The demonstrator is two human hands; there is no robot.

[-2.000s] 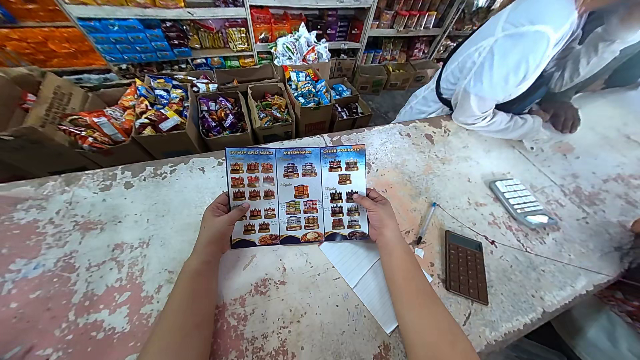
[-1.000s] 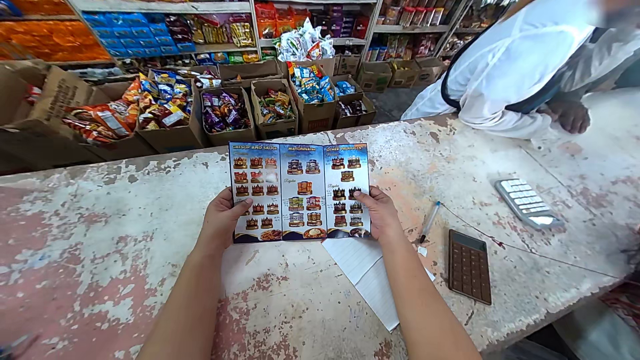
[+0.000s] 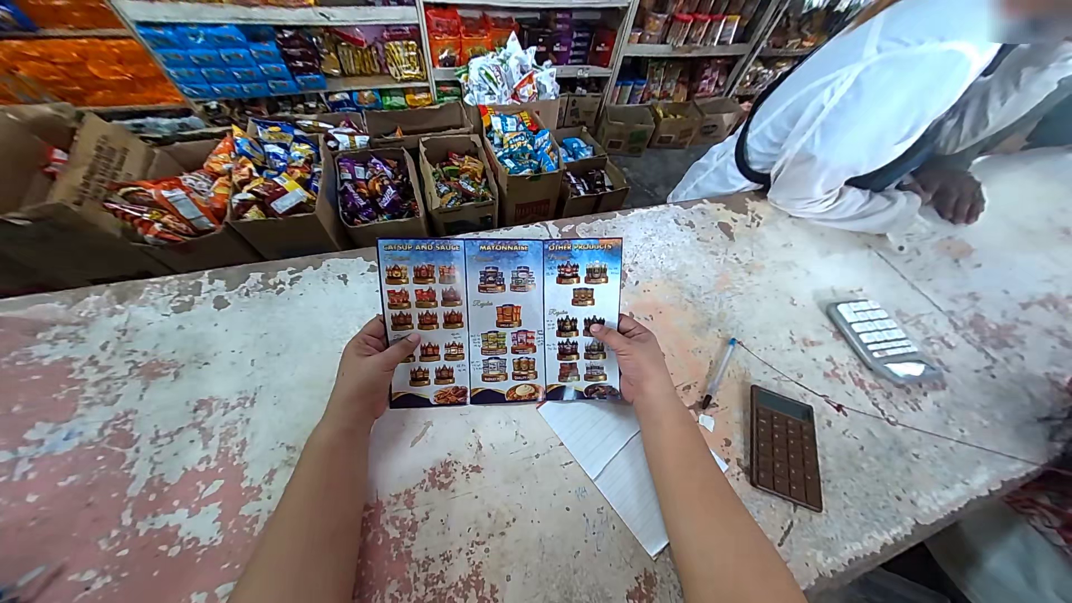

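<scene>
A three-panel printed leaflet (image 3: 507, 335) with small product pictures is unfolded above the worn counter. My left hand (image 3: 368, 360) grips its left edge, thumb on the front. At the right edge my right hand (image 3: 635, 356) holds it the same way, fingers behind. Partly under the leaflet and my right forearm lie lined paper sheets (image 3: 615, 469). Right of that hand are a pen (image 3: 718, 374) tied to a string and a brown calculator (image 3: 785, 448).
The counter (image 3: 209, 402) has peeling paint. A grey calculator (image 3: 883, 339) lies farther right. A person in white (image 3: 871, 109) leans on the counter's far side. Behind it stand cardboard boxes (image 3: 532, 197) of snack packets, and shelves (image 3: 352, 12) of packaged goods.
The person in white has shifted on the far side of the counter. My hands keep hold of the leaflet in much the same place.
</scene>
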